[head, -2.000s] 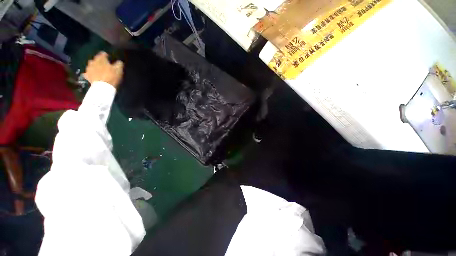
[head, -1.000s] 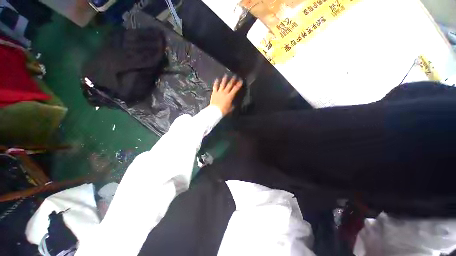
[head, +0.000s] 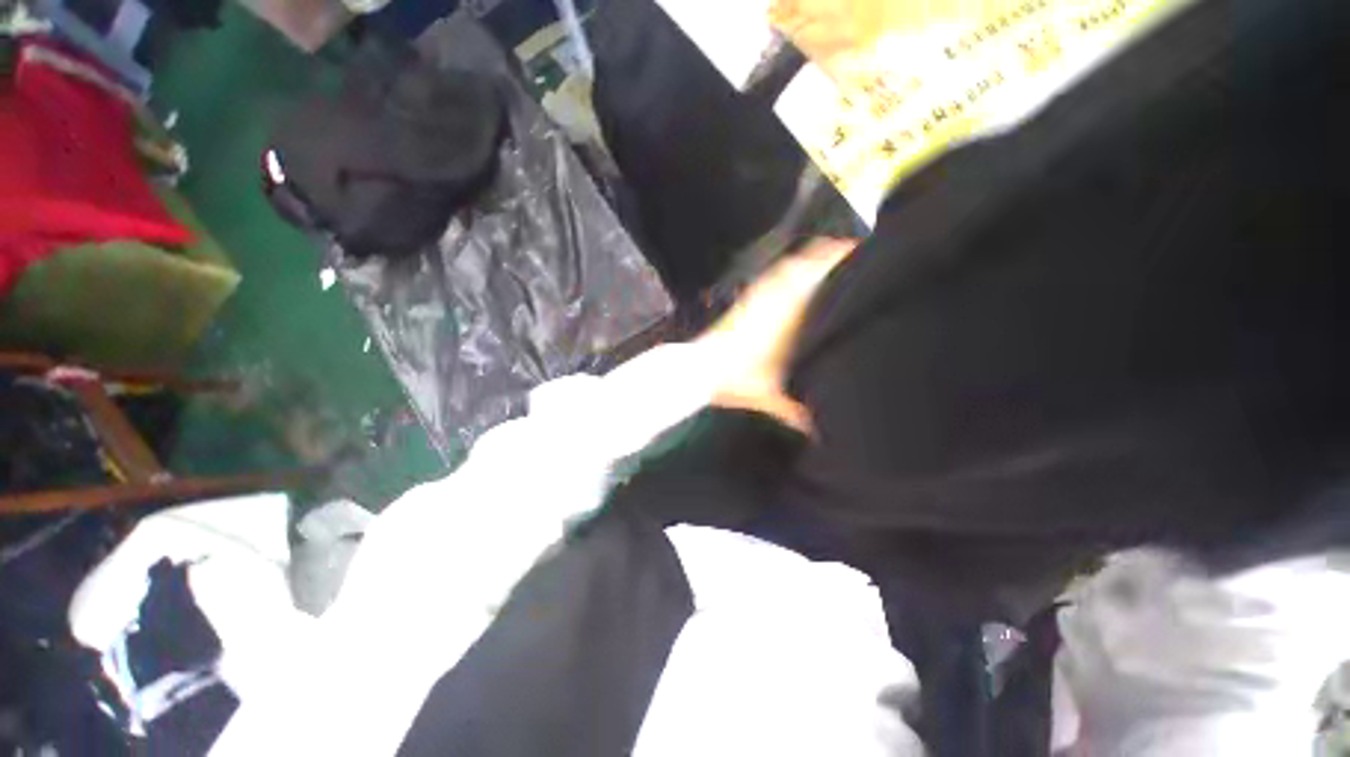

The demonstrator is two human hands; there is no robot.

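A large black cloth panel (head: pixel 1066 326) fills the right half of the view, raised and partly covering the table. My left hand (head: pixel 777 326) is at its left edge, blurred, with the thumb below and the fingers above, gripping the cloth. Some fingers are hidden behind the cloth. My right hand is not in view; only a white sleeve (head: pixel 1184 651) shows at the lower right, under the cloth.
On the green floor (head: pixel 267 326), a black cloth heap (head: pixel 400 148) lies on a shiny black plastic bag (head: pixel 533 281). Red cloth (head: pixel 89 155) and a wooden frame (head: pixel 111 429) are at the left. Yellow tape (head: pixel 977 59) marks the table edge at the top.
My left hand has moved from the floor bundle, past the plastic bag, to the black cloth's edge and taken hold of it. The cloth has risen and now covers most of the white table.
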